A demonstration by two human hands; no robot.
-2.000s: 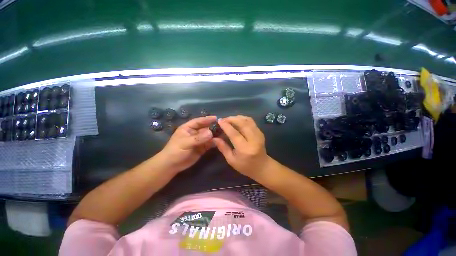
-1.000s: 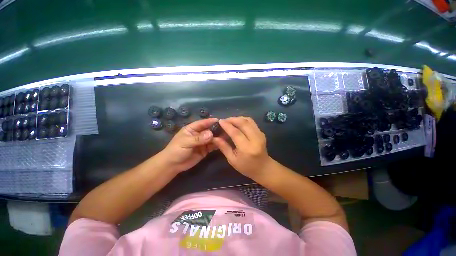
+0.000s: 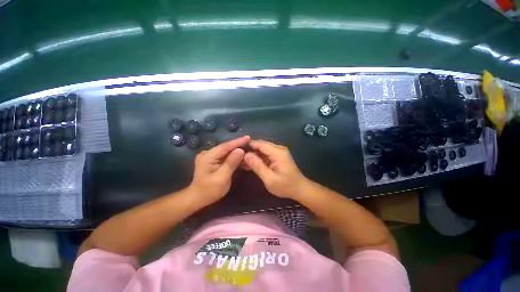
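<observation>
My left hand and my right hand meet at the fingertips over the middle of the black mat. Between them they hold a small dark round part, mostly hidden by the fingers. Left of centre, several dark round units lie in two loose rows; one in the lower row has a bright glint. Right of centre lie a few small greenish-silver round circuit boards, two side by side and others grouped farther back.
At right, a clear blister tray is heaped with black housings; a yellow bag lies beyond it. At left, a filled tray of dark units stands by empty ribbed trays. A green conveyor runs behind the pale bench edge.
Both hands have moved slightly down and their fingers have closed further around the dark part, which now shows less. A small dark thing on the conveyor has moved left.
</observation>
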